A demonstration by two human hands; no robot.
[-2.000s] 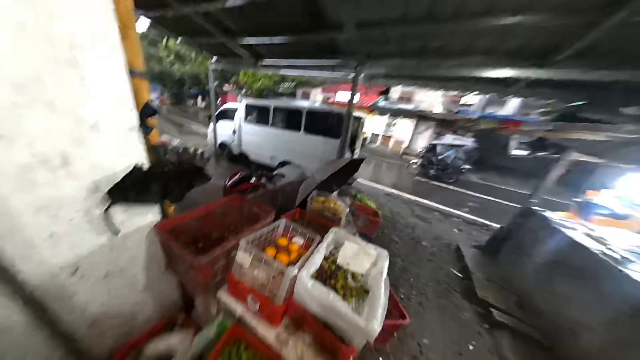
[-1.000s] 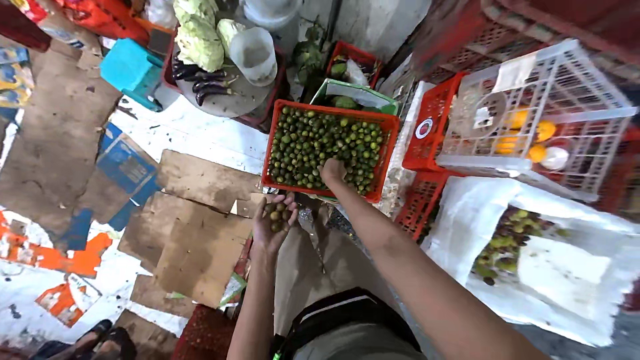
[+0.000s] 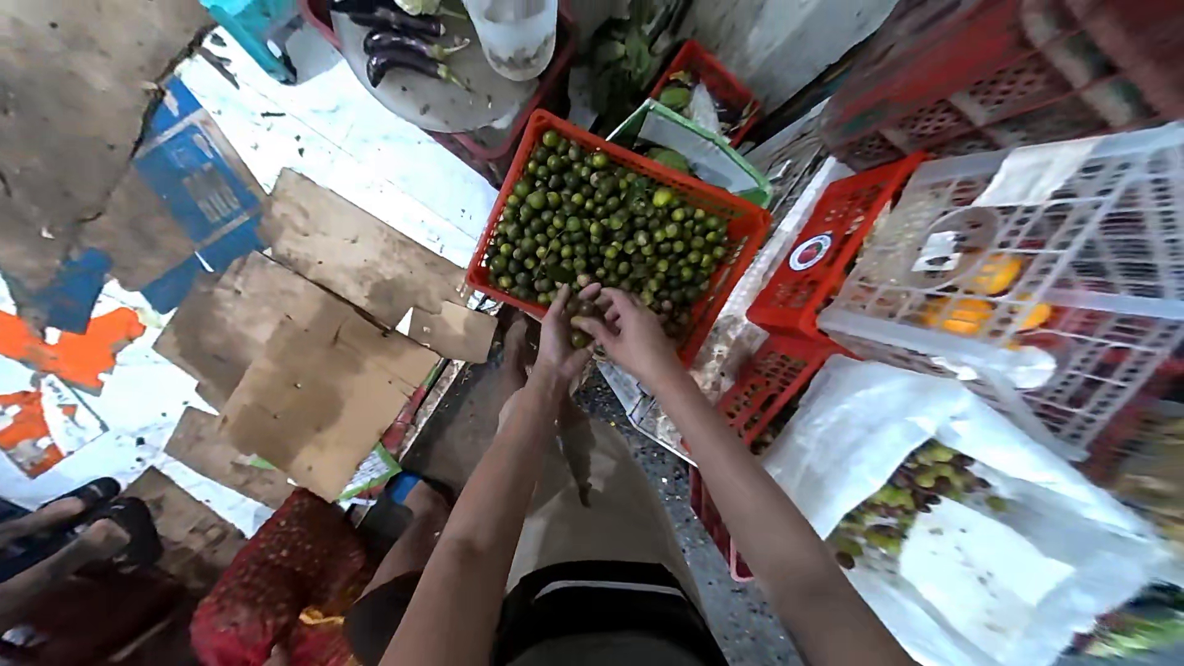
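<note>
A red plastic crate (image 3: 745, 231) full of small green citrus fruits (image 3: 610, 222) stands in front of me, a few of them yellowish. Over its near edge, my left hand (image 3: 561, 338) is cupped around several of these small fruits (image 3: 581, 331). My right hand (image 3: 629, 335) meets it from the right, thumb and fingertips on the fruits in the left palm. Whether the right fingers grip one fruit by themselves is hard to tell.
Eggplants (image 3: 407, 55) and a plastic container (image 3: 514, 37) stand on a round surface beyond. At right are a white plastic crate (image 3: 1045, 305) with orange fruits and grapes (image 3: 906, 499) in white lining. Flattened cardboard (image 3: 324, 398) covers the left floor. A red mesh sack (image 3: 287, 573) and another person's feet (image 3: 102, 523) are lower left.
The view has swung down from the street. My right hand has come back from the fruits in the crate to my left hand, which has moved to the crate's near edge.
</note>
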